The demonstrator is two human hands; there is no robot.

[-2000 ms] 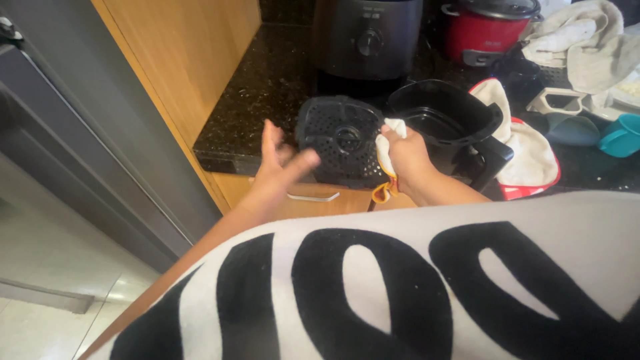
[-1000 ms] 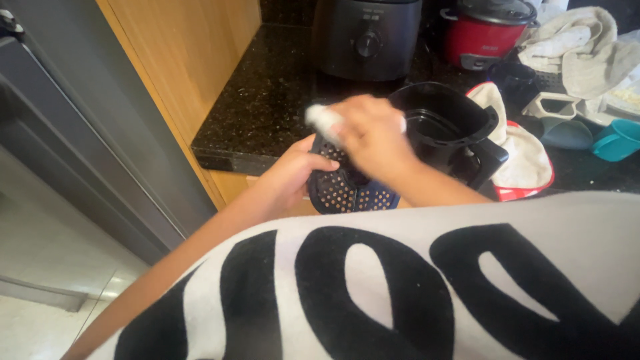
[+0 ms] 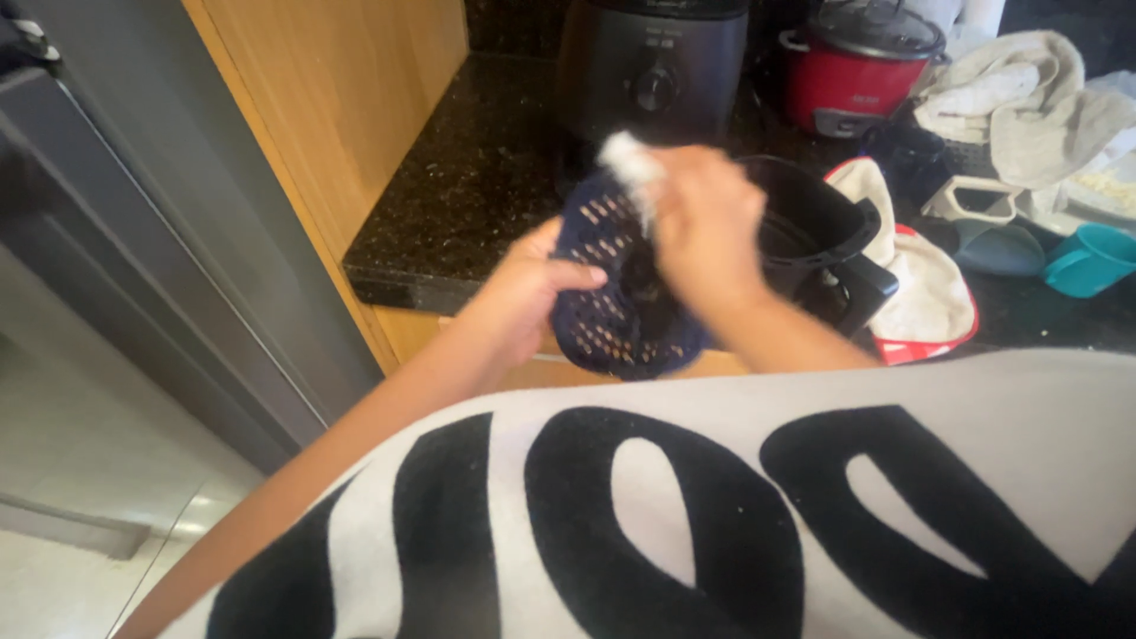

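My left hand grips the left edge of a dark perforated air fryer tray, its thumb on the holed face. The tray is tilted in front of the counter edge. A white cloth is bunched in my right hand, which is at the upper right part of the tray and blurred. Behind my right hand, a black air fryer basket with its handle toward me rests on the counter. The dark air fryer body stands farther back.
A dark granite countertop meets a wooden panel at left, beside a grey refrigerator. On the right are a red rice cooker, a red-edged cloth mitt, a teal cup and crumpled towels.
My left hand, apart from the tray two seconds ago, has taken hold of its edge. My right hand has moved onto the tray with the white cloth. The tray's tilt has changed.
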